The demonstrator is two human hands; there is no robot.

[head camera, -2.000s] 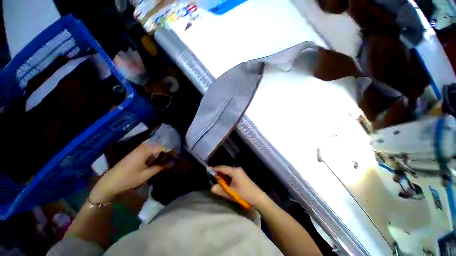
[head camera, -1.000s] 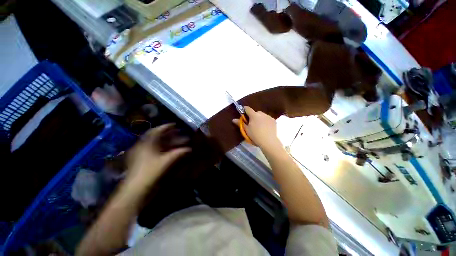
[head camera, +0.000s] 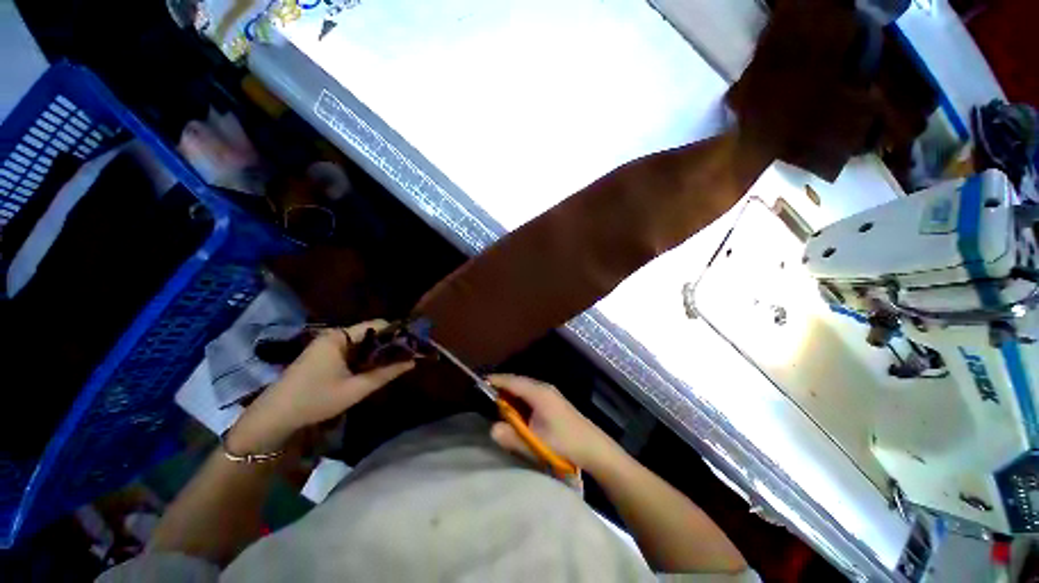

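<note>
A long brown fabric piece stretches from the heap on the table down over the front edge to my hands. My left hand grips the gathered lower end of brown fabric near my lap. My right hand holds orange-handled scissors, whose blades reach the fabric just beside my left fingers. The blade tips are hard to make out there. A grey and white striped-looking piece hangs left of my left hand.
The white sewing table has a ruler-marked front edge. A JACK sewing machine stands at right. A brown fabric heap lies behind it. A blue basket with dark and grey pieces is at left.
The scissors have moved from above the table edge down to the fabric by my left hand. The brown band now runs taut-looking across the table, and my left hand has closed on its end.
</note>
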